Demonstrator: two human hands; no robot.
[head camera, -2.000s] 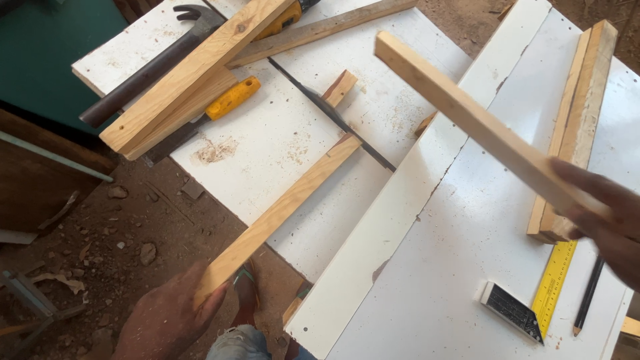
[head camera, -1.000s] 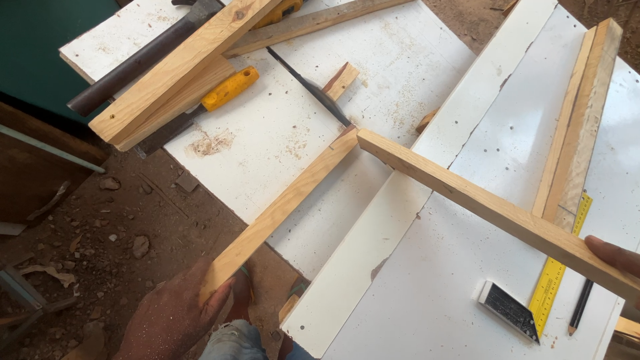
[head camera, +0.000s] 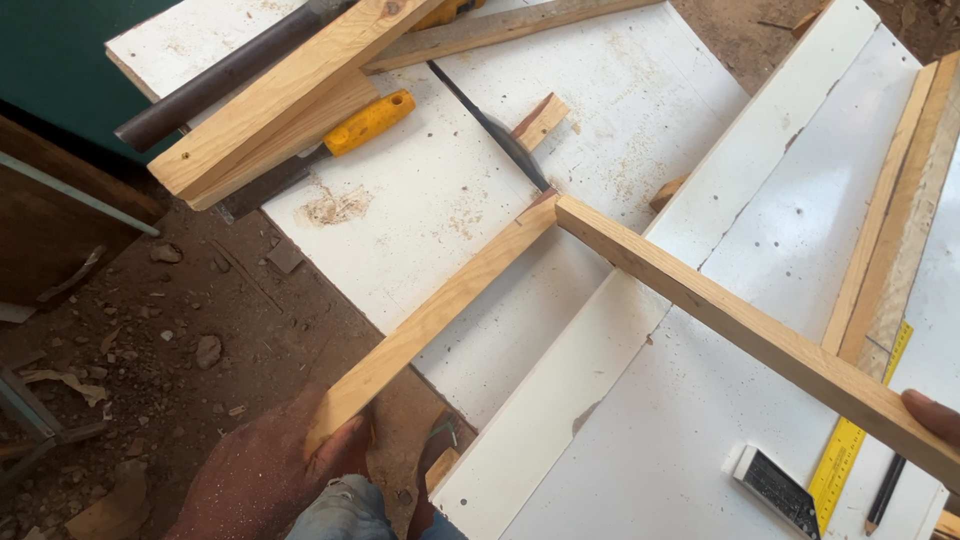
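Observation:
My left hand (head camera: 277, 457) grips the lower end of a wooden strip (head camera: 442, 300), which slants up to the right over the white board. At the right edge, my right hand (head camera: 934, 416) holds a second wooden strip (head camera: 735, 307); only its fingers show. The far ends of both strips meet at a corner, close to a dark saw blade (head camera: 514, 146) that stands out of a slot in the board. Past the blade lies a short wood offcut (head camera: 541, 124).
A chisel with a yellow handle (head camera: 371, 121), stacked wood pieces (head camera: 277, 105) and a dark metal tube (head camera: 217, 75) lie at upper left. A white fence board (head camera: 555, 405) crosses the table. A yellow try square (head camera: 840, 457), a pencil (head camera: 886, 491) and more strips (head camera: 892, 217) lie right.
The strip in my right hand has come down and left from its raised position, and its end now meets the left strip's end. My left hand still holds its strip.

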